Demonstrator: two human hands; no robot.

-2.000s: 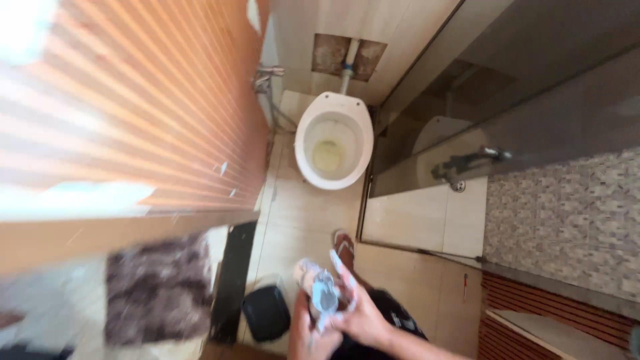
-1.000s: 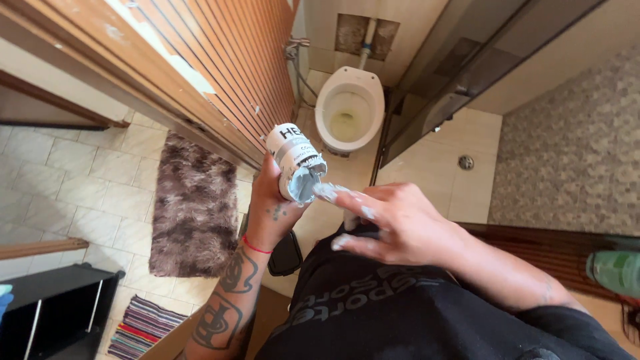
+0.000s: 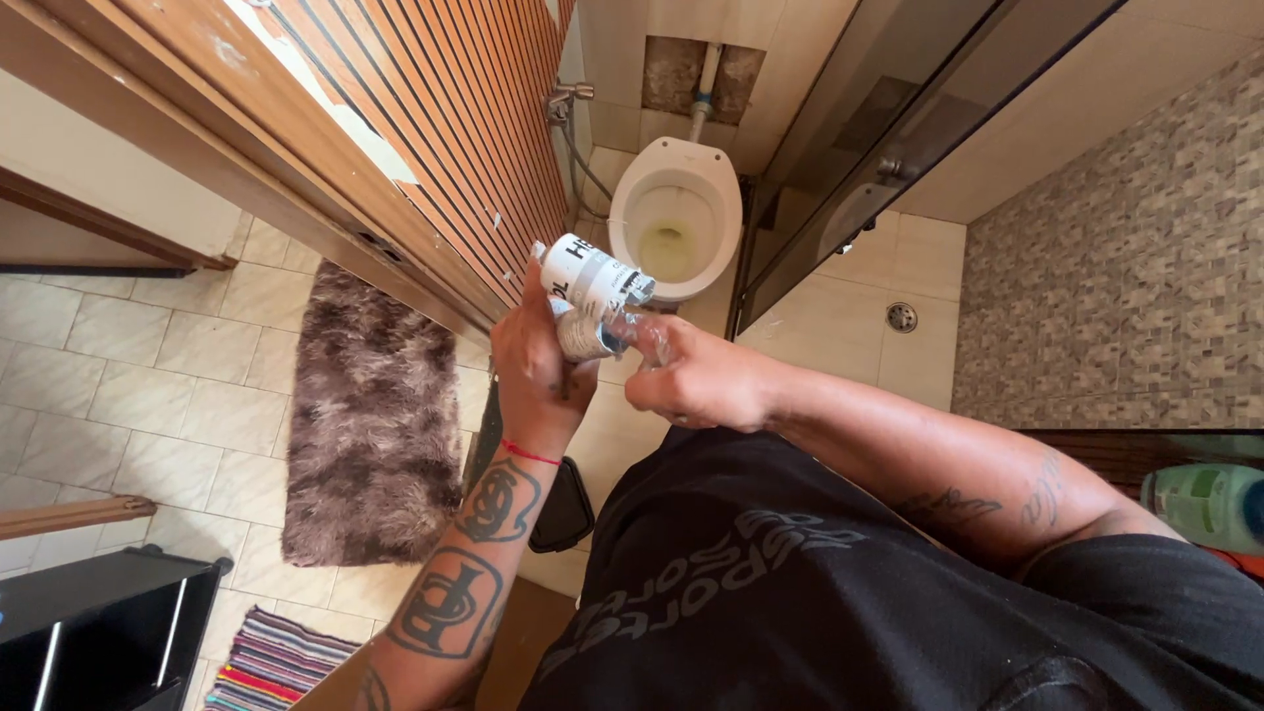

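My left hand (image 3: 543, 346) grips a white printed container (image 3: 588, 276), cut or torn along its edge, with grey-white paste inside and around its opening. A second rounded part with printing, perhaps a piece of the same container, sits just below it against my left palm. My right hand (image 3: 696, 375) has its fingertips at the opening, and its fingers are smeared with the paste. Whether the fingertips grip anything there cannot be told. Beyond both hands stands a white toilet bowl (image 3: 726, 222) without a seat, with yellowish water in it.
Left of the toilet are a slatted wood panel (image 3: 444, 128) and a metal valve (image 3: 571, 94) with a hose. A dark glass partition (image 3: 889, 128) runs along the right, by a floor drain (image 3: 901, 317). A brown shaggy rug (image 3: 370, 425) and a black bin (image 3: 563, 504) lie lower left.
The view has shifted strongly since two seconds ago. Since one second ago, my right fingers, which were spread, have curled in, close against the container's opening.
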